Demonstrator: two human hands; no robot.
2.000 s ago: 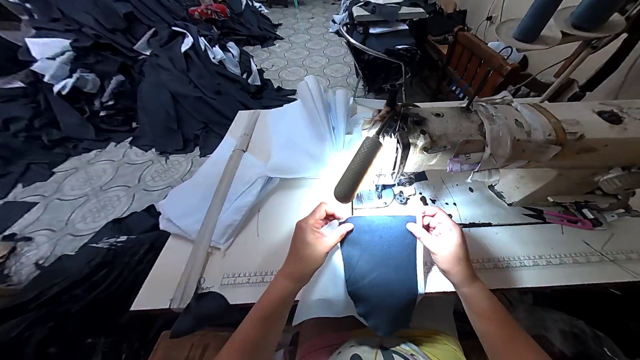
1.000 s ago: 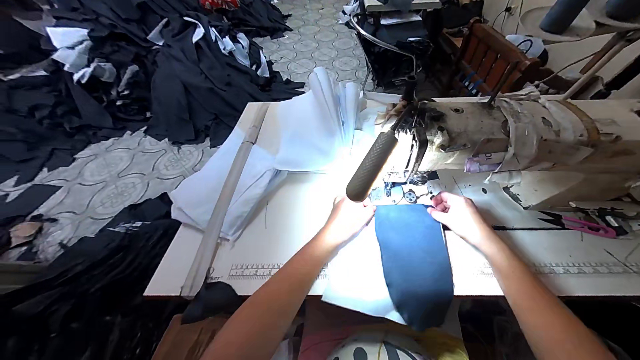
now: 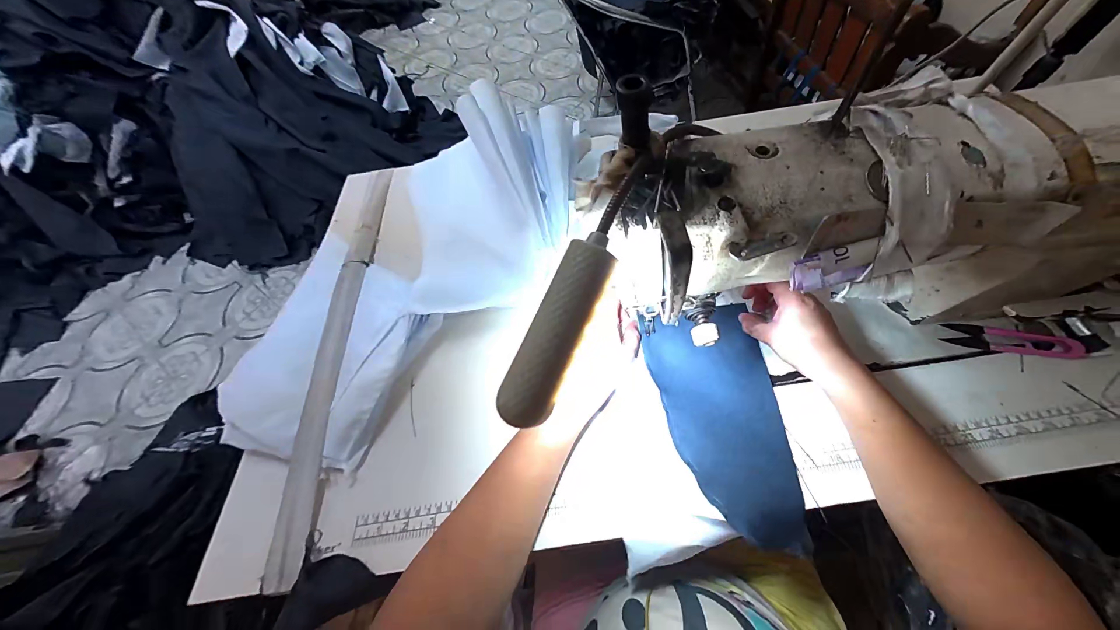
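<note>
A dark blue fabric piece (image 3: pixel 722 402) lies over white fabric (image 3: pixel 669 542), its upper end under the head of a sewing machine (image 3: pixel 779 201). My left hand (image 3: pixel 604 341) is at the fabric's left edge beside the presser foot (image 3: pixel 649 320), partly hidden by the ridged lamp (image 3: pixel 557 332) and washed out by glare; its grip is unclear. At the upper right edge of the blue piece, my right hand (image 3: pixel 792 324) has thumb and fingers curled close to the cloth, below the machine arm. Whether it pinches the cloth cannot be made out.
White fabric pieces (image 3: pixel 481 219) are stacked at the table's left, with a pale strip (image 3: pixel 328 385) across them. Pink-handled thread snips (image 3: pixel 1019 339) lie at the right. A printed ruler scale (image 3: pixel 1006 429) runs near the front edge. Dark cloth (image 3: pixel 254 149) covers the floor at left.
The blue piece and both hands have moved away from my body, toward and under the machine head. The view has moved closer to the machine.
</note>
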